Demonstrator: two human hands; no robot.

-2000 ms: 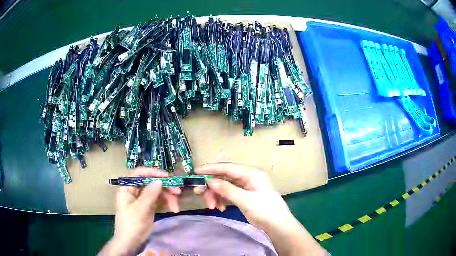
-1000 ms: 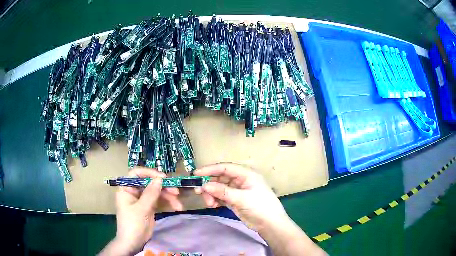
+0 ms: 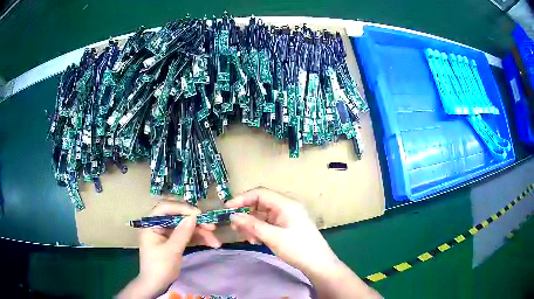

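A slim circuit board assembly (image 3: pixel 208 218) is held level above the front edge of the cardboard, its dark end pointing left and its green end right. My left hand (image 3: pixel 167 239) grips it near the middle between thumb and fingers. My right hand (image 3: pixel 275 225) pinches its right end, the thumb covering part of the dark section there. A large heap of similar boards (image 3: pixel 175 105) lies on the cardboard sheet (image 3: pixel 287 184) beyond my hands. No housing is in my hands.
A blue plastic tray (image 3: pixel 410 157) stands right of the cardboard and holds several light blue housings (image 3: pixel 459 84). A small black piece (image 3: pixel 337 166) lies on the cardboard at the right. More blue bins (image 3: pixel 518 84) show at the far right. Yellow-and-black tape (image 3: pixel 427 255) marks the green floor.
The board assembly has tilted slightly, its left end now lower. My right thumb has moved over the dark section near its right end. Both hands keep hold of it.
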